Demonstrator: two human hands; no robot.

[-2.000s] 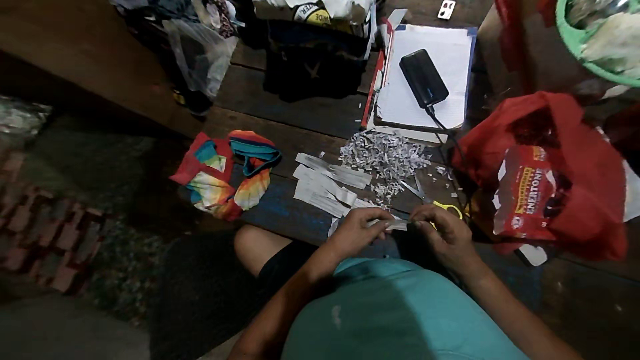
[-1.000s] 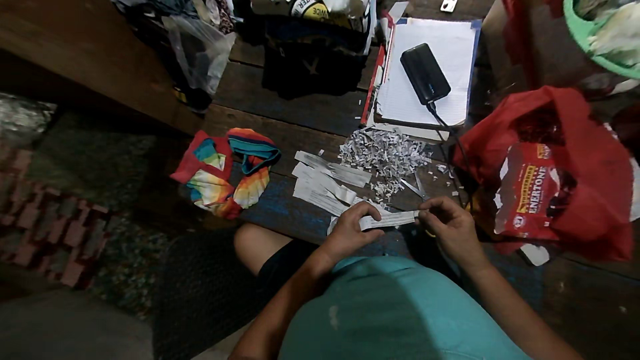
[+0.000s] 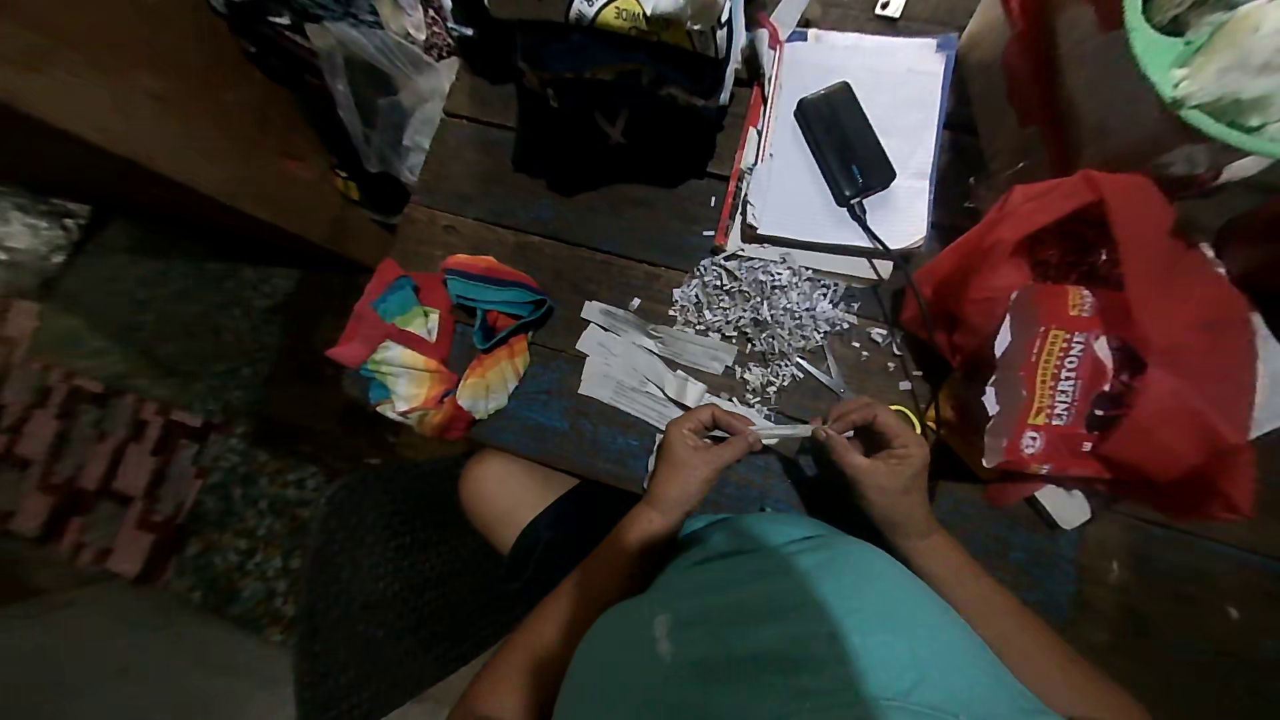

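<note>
My left hand [image 3: 697, 455] pinches one end of a narrow folded paper strip [image 3: 785, 432], and the fingers of my right hand [image 3: 880, 458] grip its other end. Just beyond them lies a heap of small paper cuttings [image 3: 765, 305]. Printed paper strips [image 3: 625, 380] are spread to the left of the heap. Scissors rest at the heap's right side, their blades [image 3: 823, 372] showing and a yellow handle [image 3: 908, 415] partly hidden behind my right hand.
A black power bank [image 3: 845, 142] with a cable lies on lined paper [image 3: 910, 100]. A red bag [image 3: 1190, 400] stands at the right, a colourful cloth [image 3: 490, 375] lies left on the wooden planks [image 3: 590, 235], and a dark bag [image 3: 610, 120] sits at the back.
The paper strip, held out flat and wider between my hands a second ago, now looks narrower. Both hands have stayed near the same place.
</note>
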